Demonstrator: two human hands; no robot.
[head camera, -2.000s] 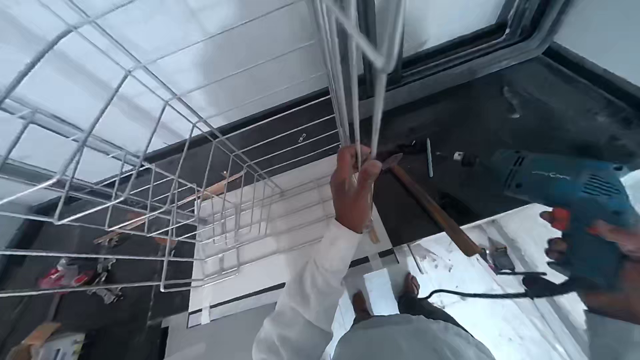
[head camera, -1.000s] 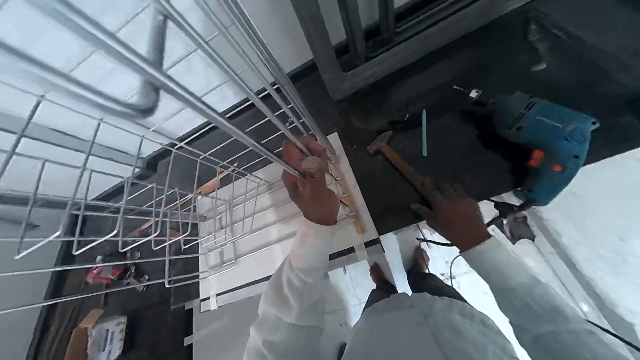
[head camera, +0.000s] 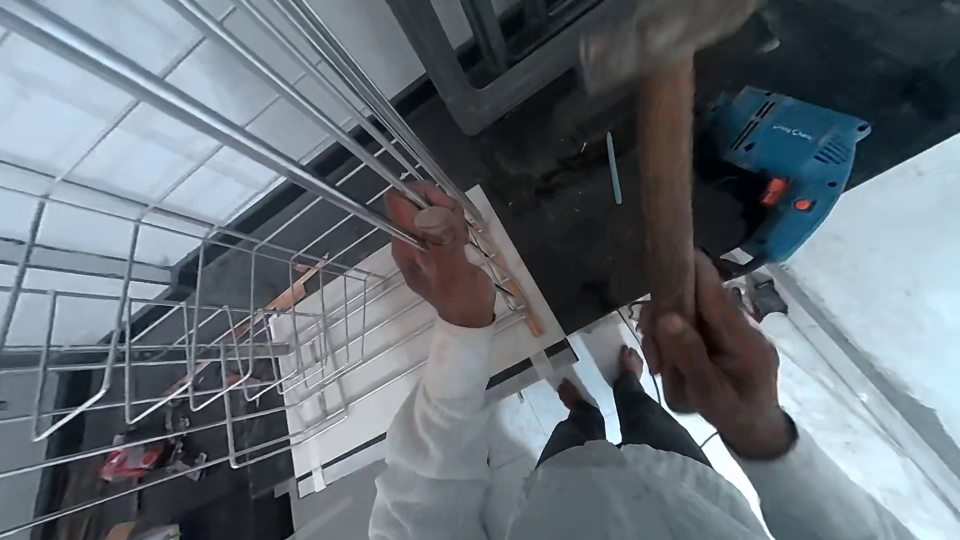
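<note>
My left hand (head camera: 442, 262) is closed around the wires at the near end of a metal wire rack (head camera: 247, 150), above a white board (head camera: 360, 337). A rounded end of something, perhaps a peg or a fingertip, shows at the top of that hand; I cannot tell which. My right hand (head camera: 712, 352) grips the wooden handle of a hammer (head camera: 667, 172), raised upright to the right of the rack. The hammer's head is blurred at the top edge of the view.
A blue power drill (head camera: 787, 165) lies on the dark countertop (head camera: 540, 247) at the right. Beside the hammer is a thin light-blue stick (head camera: 614, 169). A dark metal frame (head camera: 495, 97) stands at the back. A red item (head camera: 131, 459) lies at lower left.
My right hand first held the drill, then reached to the hammer on the counter with the drill laid down. Now it has lifted the hammer. My left hand stays at the rack.
</note>
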